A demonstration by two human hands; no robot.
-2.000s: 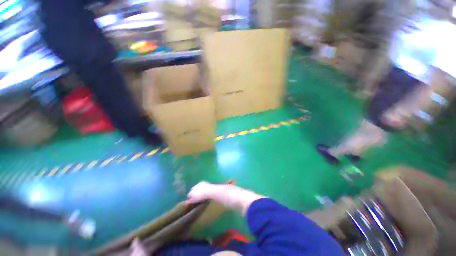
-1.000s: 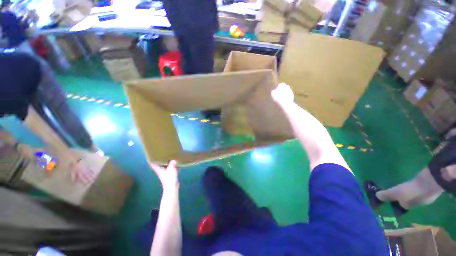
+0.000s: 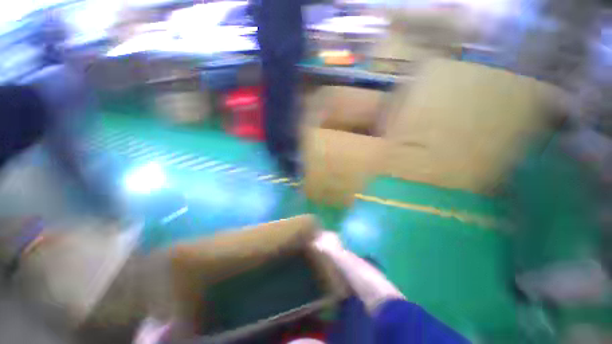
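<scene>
The frame is strongly blurred. A brown shipping carton (image 3: 245,245) stands low in front of me at the bottom centre, its opening facing up and its inside dark. My right hand (image 3: 327,243) holds its upper right corner. My left hand (image 3: 153,330) is at its lower left side, small, blurred and partly cut off by the bottom edge. Whether its fingers grip the carton cannot be told.
Ahead stand an open carton (image 3: 342,161) and a large flat carton (image 3: 470,127) near yellow-black floor tape. A person in dark trousers (image 3: 282,74) stands by a red stool (image 3: 245,113). Another blurred carton (image 3: 60,269) is at the left. A cluttered table runs along the back.
The carton in my hands has moved down and nearer to my body. It was see-through with green floor showing inside; now its inside looks dark. The view has shifted and blurred.
</scene>
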